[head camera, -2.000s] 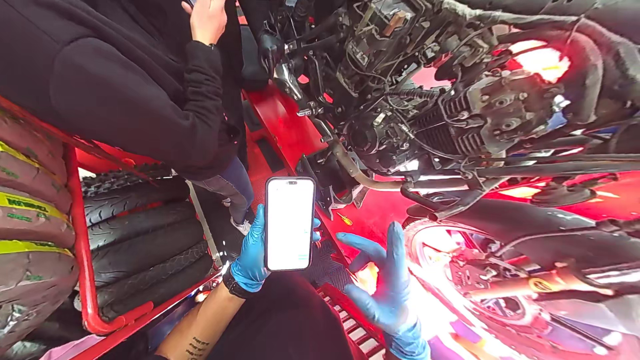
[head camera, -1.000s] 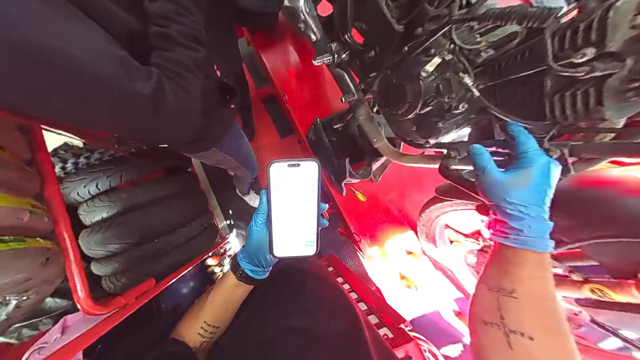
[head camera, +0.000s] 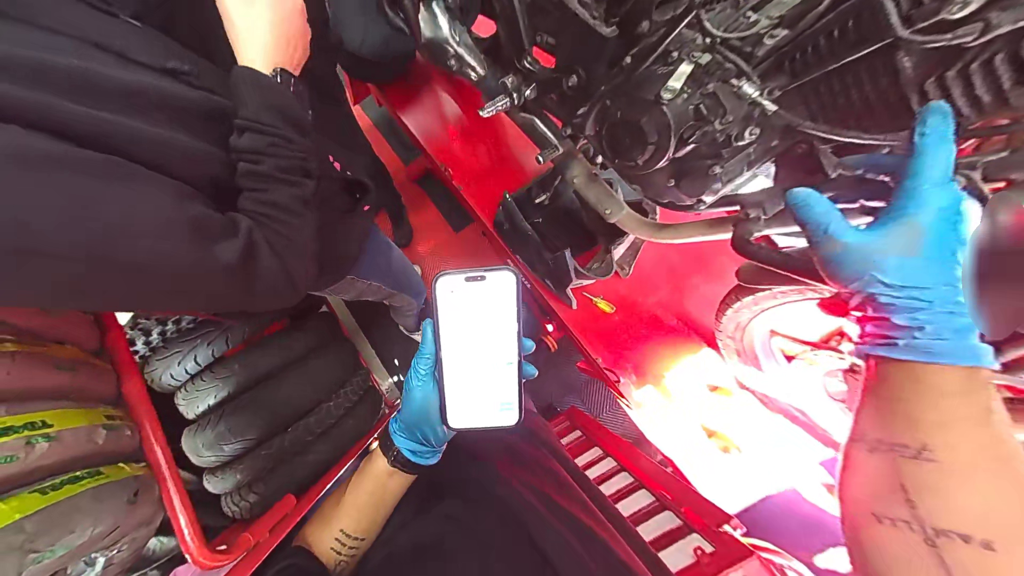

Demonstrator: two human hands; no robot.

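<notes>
My left hand [head camera: 424, 400], in a blue glove, grips a smartphone [head camera: 478, 348] upright at the lower middle, its bright screen facing me. At the right, my right hand [head camera: 904, 232], also gloved in blue, is raised with its fingers spread and holds nothing. It is in front of the lower side of a motorcycle engine [head camera: 704, 104], beside an exhaust pipe [head camera: 680, 230]; whether the fingertips touch anything I cannot tell. A wheel [head camera: 744, 320] shows below and left of that hand.
A person in a black top [head camera: 160, 184] stands at the upper left. Several tyres [head camera: 240, 416] fill a red metal rack [head camera: 152, 432] at lower left. On the red platform [head camera: 664, 280] lies a small yellow-handled tool [head camera: 599, 302]. A slotted red ramp piece [head camera: 640, 496] is at the bottom.
My right hand has moved from near the phone to the right, up to the engine's lower side. My left hand still holds the phone. The view has shifted nearer the engine.
</notes>
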